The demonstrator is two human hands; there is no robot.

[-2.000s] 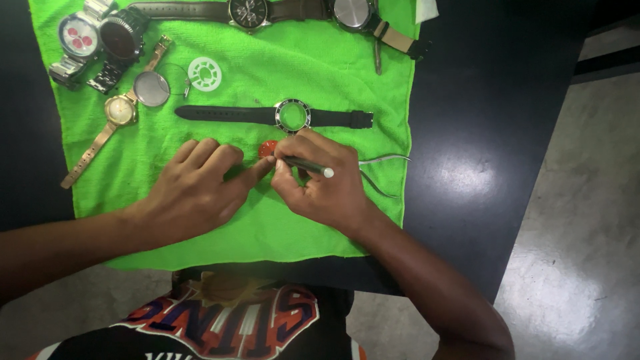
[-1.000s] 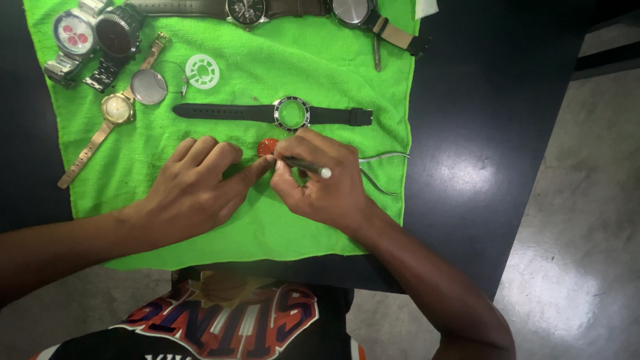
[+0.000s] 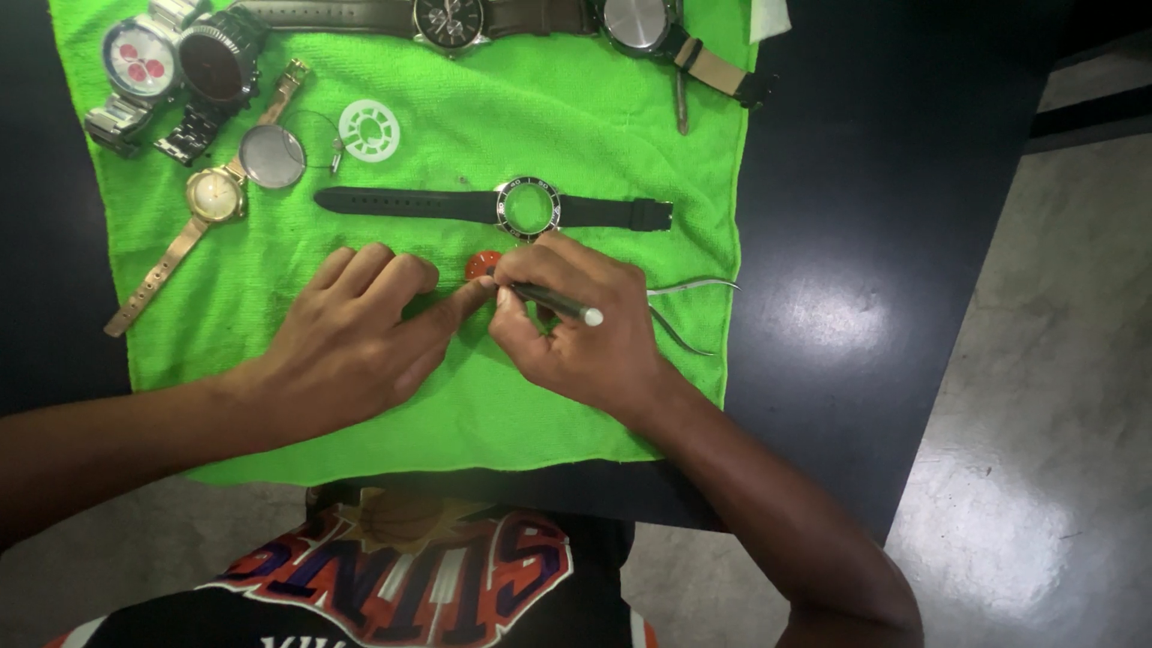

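An orange-red watch dial (image 3: 482, 264) lies on the green cloth (image 3: 432, 432), partly hidden by my fingers. My left hand (image 3: 369, 333) rests on the cloth with its index fingertip at the dial's lower edge and the other fingers curled. In my right hand (image 3: 580, 315) is a dark pen-shaped tool (image 3: 558, 303) with a pale end; its tip, down by the dial, is hidden. Just above the hands lies an open watch case (image 3: 528, 208) with a dark numbered bezel, cloth showing through it, on a black strap (image 3: 409, 203).
Metal handles (image 3: 691, 287) stick out right of my right hand. At upper left are a silver watch (image 3: 139, 59), a black watch (image 3: 216, 61), a gold watch (image 3: 216, 195), a round metal disc (image 3: 273, 156) and a white plastic ring (image 3: 369, 130). Further watches (image 3: 450, 20) line the top.
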